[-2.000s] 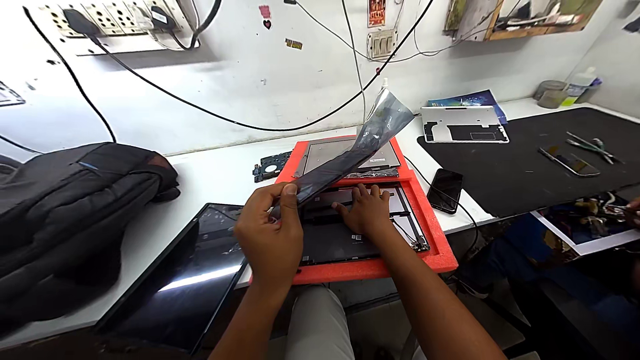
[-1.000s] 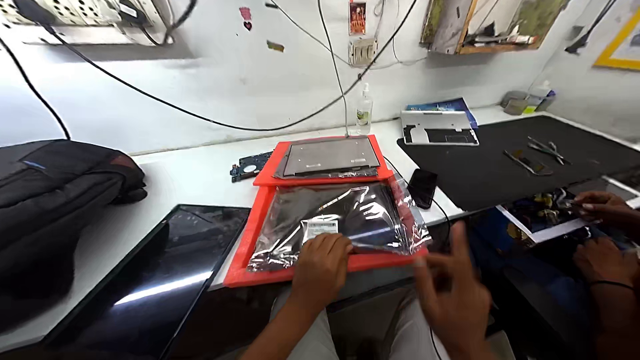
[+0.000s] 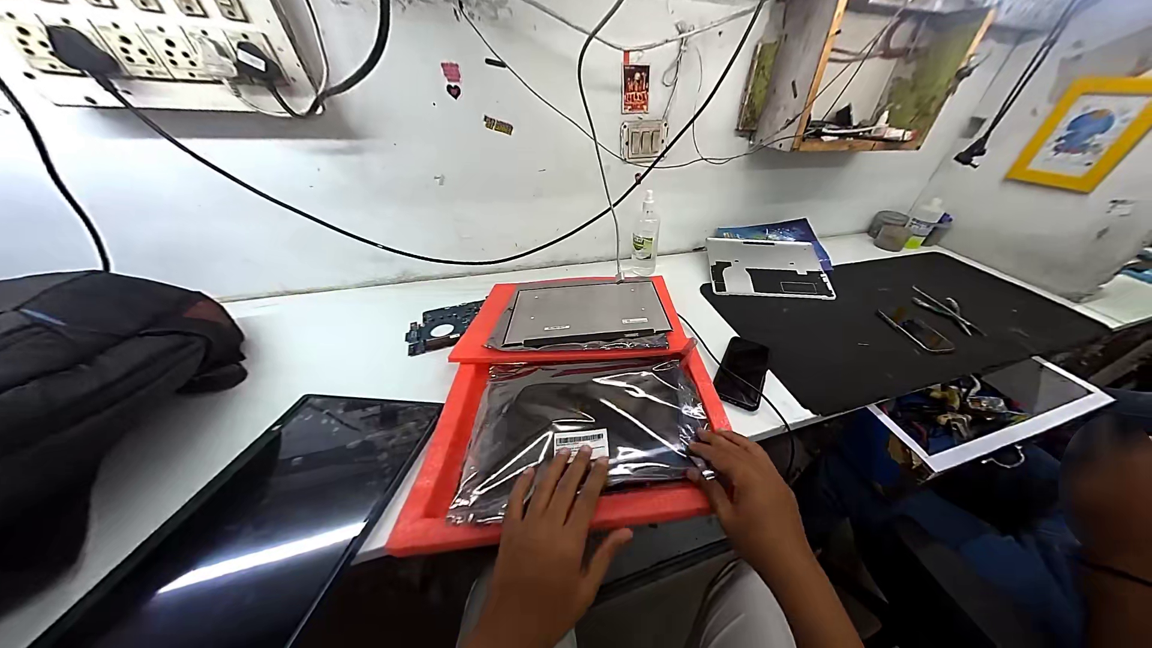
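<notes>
A shiny plastic anti-static bag (image 3: 630,405) bearing a white label (image 3: 581,443) lies flat over the near red foam frame (image 3: 432,477). My left hand (image 3: 553,531) rests on the bag's near edge below the label, fingers spread. My right hand (image 3: 742,486) is at the bag's right edge, its fingertips and thumb on the plastic; whether they pinch it cannot be told. Behind, an LCD panel (image 3: 585,310) lies back side up on another red foam piece (image 3: 477,333). What lies under the bag is mostly hidden.
A large dark screen (image 3: 270,513) and a black backpack (image 3: 99,360) are at left. A circuit board (image 3: 441,329) and spray bottle (image 3: 645,238) stand behind. A smartphone (image 3: 742,371), a black mat (image 3: 846,333) with tweezers (image 3: 949,310), and a person's arm (image 3: 1111,522) are at right.
The plastic bag, lifted in my left hand two seconds ago, now lies flat over the foam frame. My right hand, raised off the bag one second ago, has come down to its right edge.
</notes>
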